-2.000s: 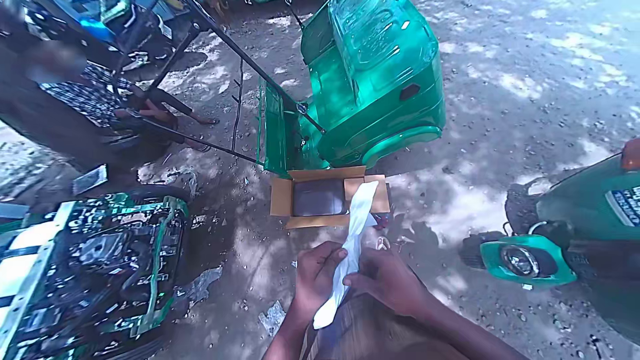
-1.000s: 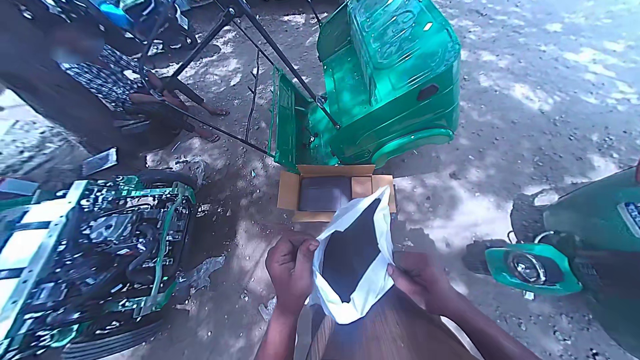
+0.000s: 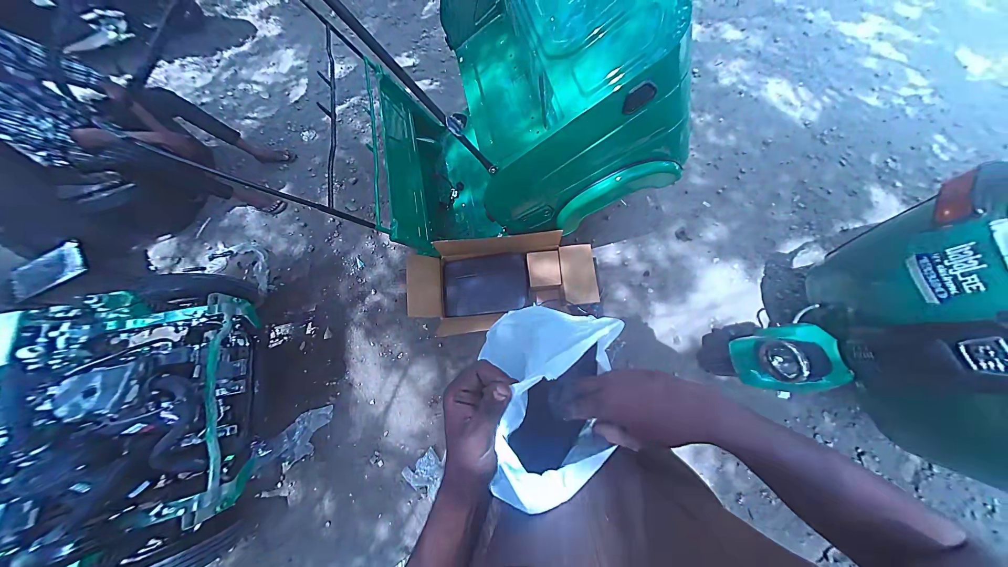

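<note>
A white plastic bag [image 3: 543, 339] hangs with its mouth open toward me, its inside dark. My left hand [image 3: 472, 409] pinches the bag's left rim between thumb and fingers. At the right side of the mouth is my right hand [image 3: 630, 405], its fingertips reaching over the dark opening and its thumb by the rim; whether they grip anything is unclear. Just beyond the bag, an open cardboard box [image 3: 425, 285] on the ground holds a dark rectangular item [image 3: 486, 285] and a small brown carton [image 3: 544, 269]. What lies inside the bag cannot be made out.
Behind the box stands a green vehicle body [image 3: 583, 142] with black metal bars. A bare chassis with machinery [image 3: 118, 417] is at left, and a green vehicle with a headlamp [image 3: 783, 362] at right. A person [image 3: 150, 134] sits at upper left. Plastic scraps [image 3: 425, 471] lie on the ground.
The white bag, a narrow folded strip two seconds ago, was spread open by both hands. Since one second ago my right hand has moved inward from the right rim over the bag's mouth.
</note>
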